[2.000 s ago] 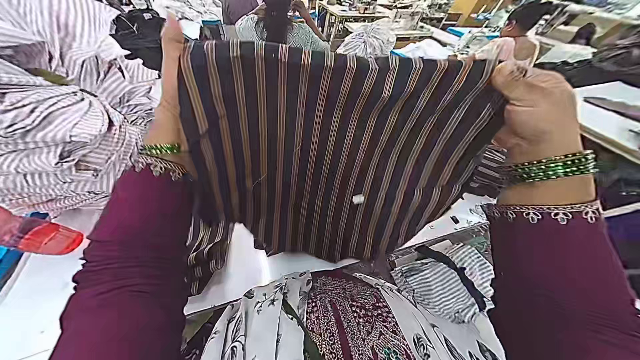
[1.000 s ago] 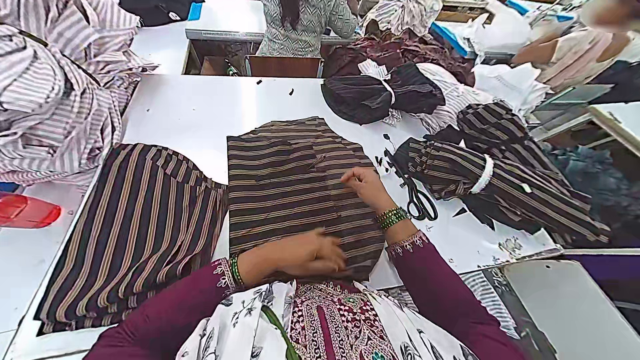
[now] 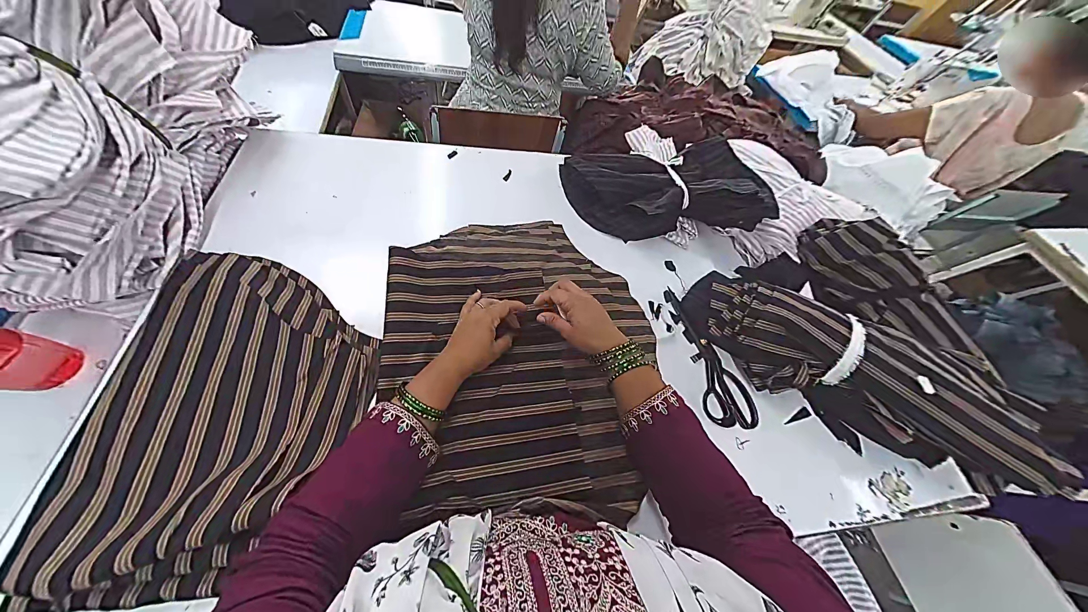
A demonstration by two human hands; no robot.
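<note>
A stack of dark striped fabric pieces [image 3: 501, 408] lies on the white table in front of me, its stripes running mostly crosswise. Over its upper middle are both hands, fingertips close together. My left hand [image 3: 486, 330] has bent fingers near the fabric; my right hand [image 3: 578, 316] has thumb and forefinger brought near each other. Whether a small thing or thread is between the fingers cannot be told. Left of the stack lies another pile of striped fabric pieces [image 3: 195, 408]. Black-handled scissors [image 3: 727, 395] rest to the right, beside a striped bundle [image 3: 790, 331] tied with a white strip.
A dark tied bundle [image 3: 663, 191] lies at the back right of the table [image 3: 323, 187]. Pink-grey striped cloth [image 3: 102, 161] is heaped at left, near a red plastic object [image 3: 38, 359]. One person sits ahead with their back to me; another is at the far right.
The dark striped piece held up by both hands two seconds ago is no longer raised. Since one second ago, my left hand has moved forward over the stack, close to my right hand.
</note>
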